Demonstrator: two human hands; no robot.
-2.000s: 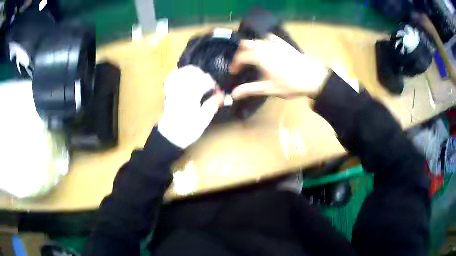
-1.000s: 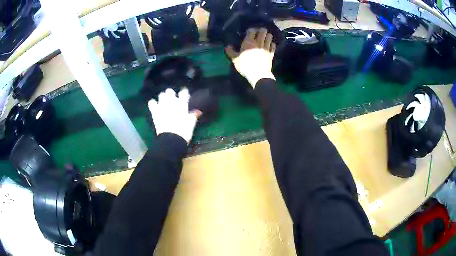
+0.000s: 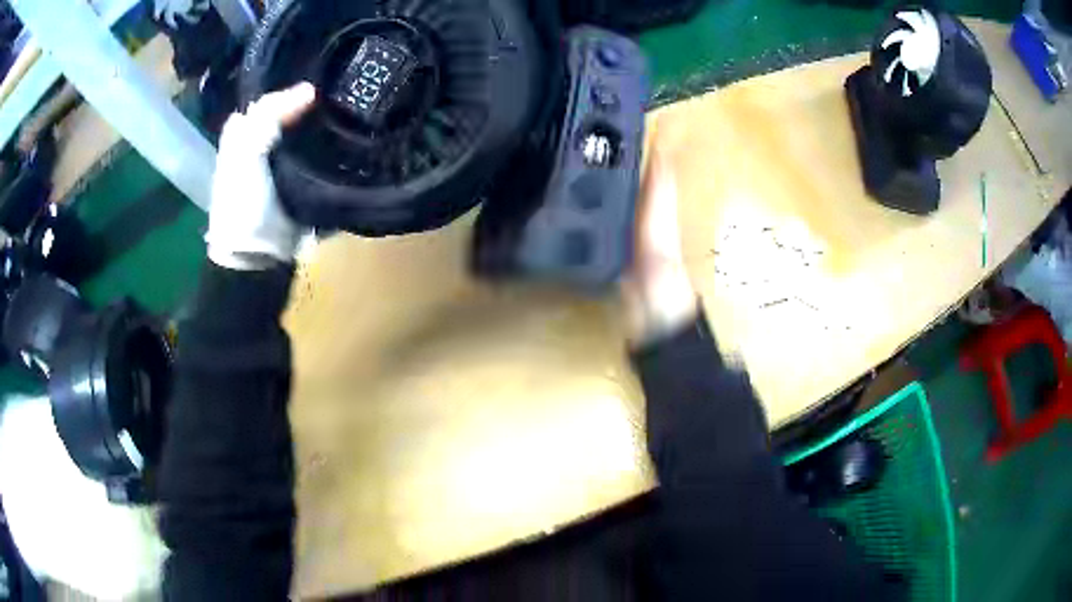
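A black desk fan unit (image 3: 470, 129) is held above the bench, close to the camera. Its round fan head (image 3: 388, 176) is on the left, with pale square lettering at the grille's centre. Its base (image 3: 588, 165) is on the right, its face with round knobs or feet towards me. My left hand (image 3: 256, 182), in a white glove, holds the left rim of the fan head. My right hand (image 3: 664, 253), blurred and apparently bare, holds the outer side of the base; its fingers are partly hidden.
A fan with white blades (image 3: 929, 100) stands at the bench's back right, near a thin green stick (image 3: 985, 221). Black fan parts (image 3: 100, 388) and a whitish bundle (image 3: 59, 506) are at left. A green crate (image 3: 923, 506) and red stool (image 3: 1020, 376) are below right.
One second ago both hands reached over the conveyor onto black fan units. Now they hold one fan unit between them over the bench, and the view has shifted.
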